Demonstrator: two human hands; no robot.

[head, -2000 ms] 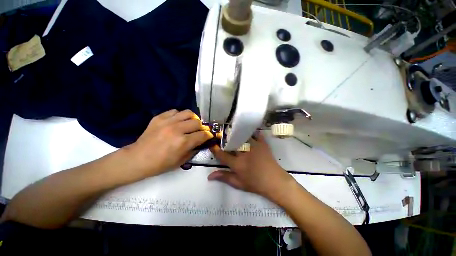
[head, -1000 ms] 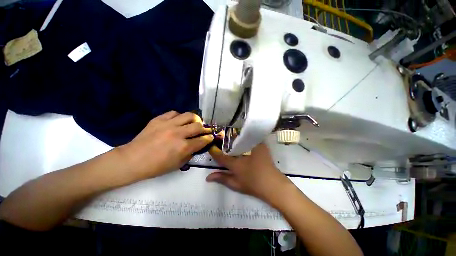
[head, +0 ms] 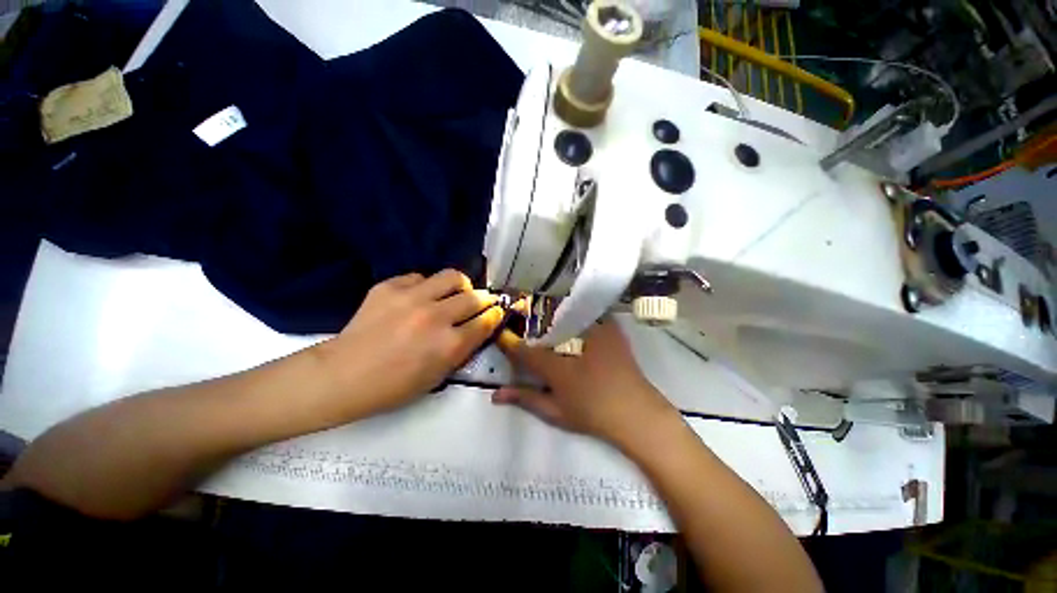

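Note:
A navy garment piece (head: 348, 174) lies heaped left of the needle, with a white label (head: 219, 125) and a tan tag (head: 87, 105) on it. The white sewing machine head (head: 742, 232) stands over its edge. My left hand (head: 423, 336) presses and pinches the cloth edge beside the presser foot (head: 510, 304), which is lit yellow. My right hand (head: 580, 382) reaches under the machine head, its fingertips at the cloth edge by the foot, its thumb spread on the bed. The fingertips of both hands nearly meet; the cloth between them is mostly hidden.
Thread snips (head: 802, 466) lie on the table right of my right hand. A thin awl-like tool (head: 748, 385) lies on the bed near them. A printed ruler scale (head: 464, 482) runs along the white table's front edge. A yellow rack (head: 788, 70) stands behind the machine.
The view has shifted slightly, showing more of the machine's top knob. Both hands stay at the presser foot with nearly the same grip. The cloth shows no clear movement of its own.

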